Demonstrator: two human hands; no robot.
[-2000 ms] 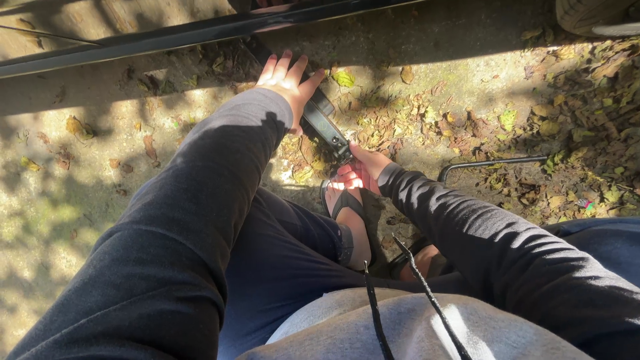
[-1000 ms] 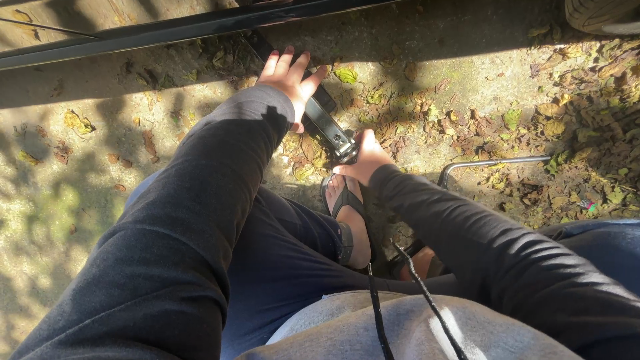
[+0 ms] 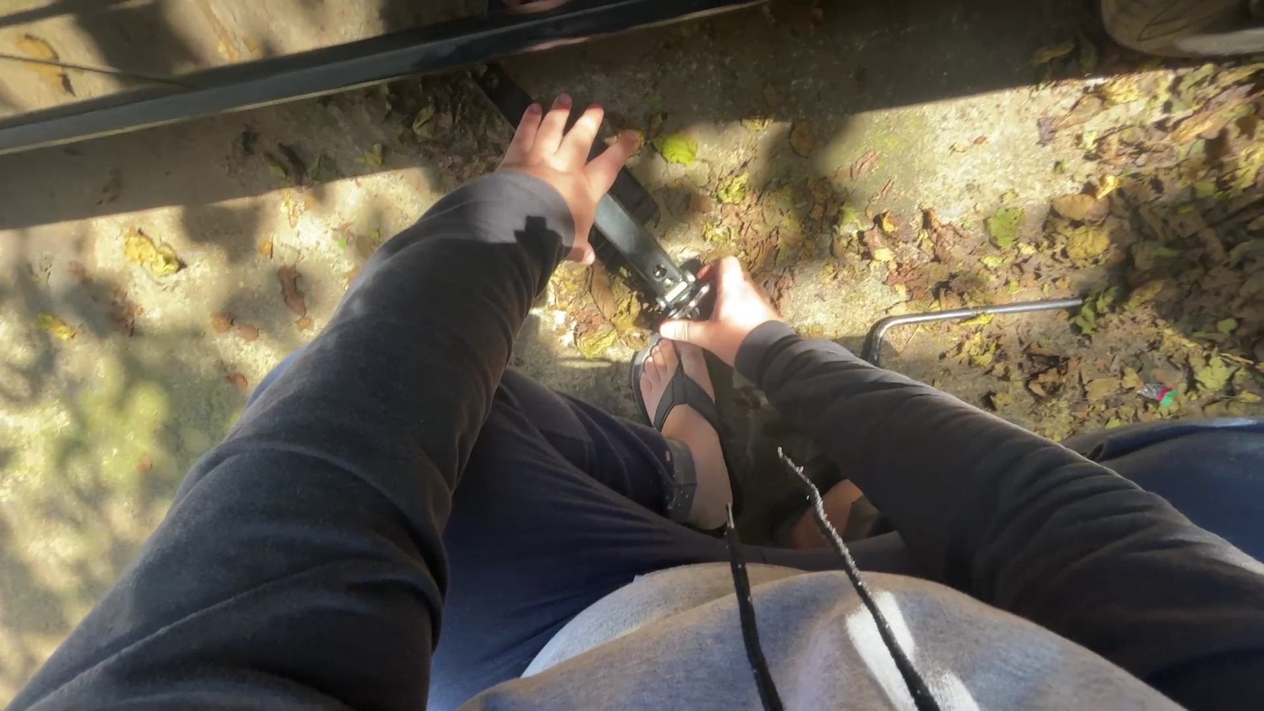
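Observation:
A black metal jack (image 3: 632, 237), apparently a scissor jack, lies slantwise on the ground, its far end reaching under the edge of a dark vehicle body (image 3: 375, 61). My left hand (image 3: 568, 163) rests over its upper part with the fingers spread; the palm's contact is hidden. At the near end, my right hand (image 3: 726, 314) has its thumb and fingers around the metal end joint (image 3: 683, 292), just above my sandalled foot (image 3: 681, 385). Right of that hand, a bent metal rod (image 3: 973, 314) lies on the ground.
Part of a tyre (image 3: 1175, 25) shows at the top right. Dry leaves (image 3: 1066, 227) cover much of the concrete ground on the right, with scattered ones at left. A small coloured scrap (image 3: 1160, 395) lies among them. Two dark drawstrings hang from my grey top.
My right hand has shifted up from beside the jack's near end and now wraps around its joint. The left hand has stayed on the upper part.

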